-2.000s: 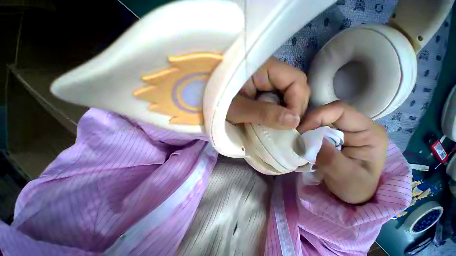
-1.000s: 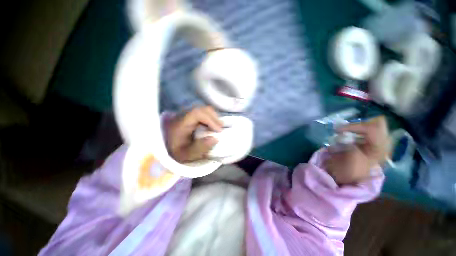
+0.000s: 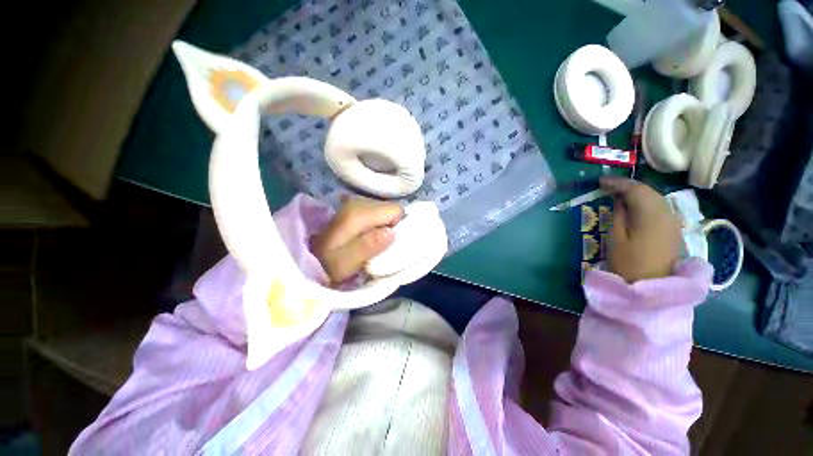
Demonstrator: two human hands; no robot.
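My left hand (image 3: 355,240) grips the lower cup of cream-white cat-ear headphones (image 3: 234,191), whose ears have orange-yellow insides. The other cup (image 3: 374,147) shows its soft cushion over a grey patterned bag. My right hand (image 3: 644,230) is low over the bench at the right, beside a blue sticker sheet (image 3: 590,245) that it partly covers. Its fingertips touch the end of a thin pale stick (image 3: 575,201); whether they grip it is unclear. Crumpled white material (image 3: 687,209) lies just right of this hand.
The patterned bag (image 3: 437,98) lies on the green bench (image 3: 535,27). A red tube (image 3: 606,154), a loose pad (image 3: 595,89) and several more pads (image 3: 673,132) are at right. A white ring (image 3: 738,254) and dark bags (image 3: 758,178) are farther right. Brown cartons (image 3: 80,89) stand left.
My right hand has left the headphones, moved right with the white cloth, and now is at the pale stick. The headphones are lower and farther from the camera, still in my left hand.
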